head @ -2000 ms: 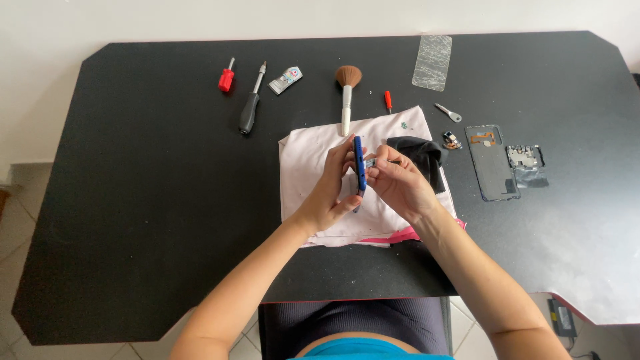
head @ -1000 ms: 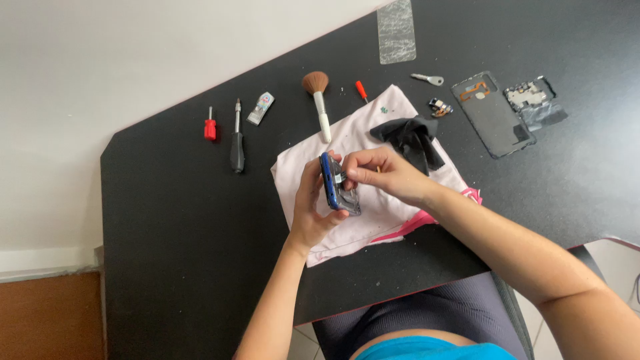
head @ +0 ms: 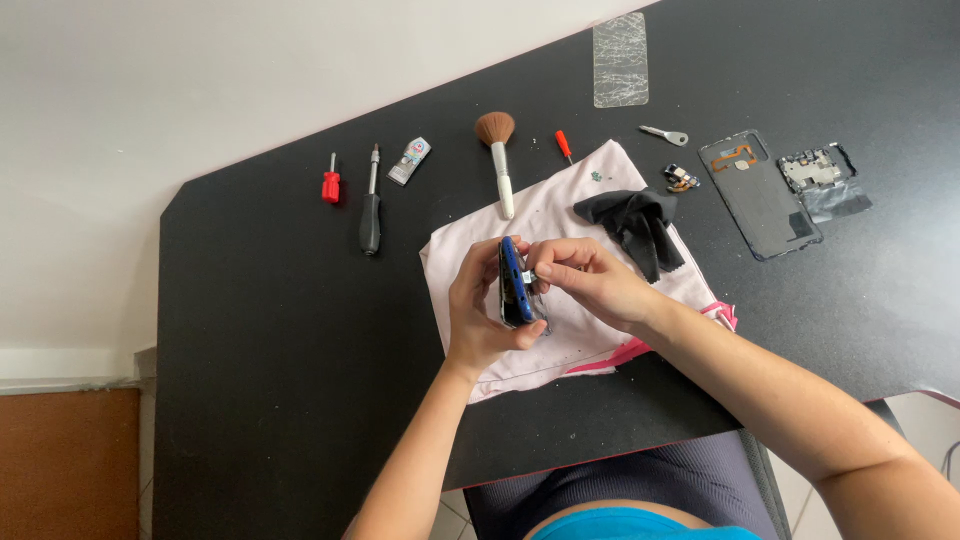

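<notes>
My left hand (head: 487, 307) holds a partly disassembled smartphone with a blue frame (head: 515, 281) on edge, its port end facing the camera. At the phone's right side my right hand (head: 581, 277) pinches a small pale tab or strip (head: 529, 277) between thumb and fingers; whether it is joined to the phone cannot be told. Clear film-like material shows behind the phone's lower right. Beneath both hands lies a folded pale pink cloth (head: 480, 225), and a crumpled black cloth (head: 637, 225) rests on its right part.
Beyond the cloth lie a red screwdriver (head: 331, 186), a black-handled screwdriver (head: 370, 225), a small packet (head: 409, 161), a makeup brush (head: 502, 169), a small red screwdriver (head: 564, 146) and a cracked clear sheet (head: 620, 60). At right are a metal key-like tool (head: 666, 136), small phone parts (head: 681, 178), a back cover (head: 769, 210) and a board cover (head: 814, 169).
The view has swung round. Both hands stay at the phone, whose port end has turned toward the camera since the frame two seconds ago.
</notes>
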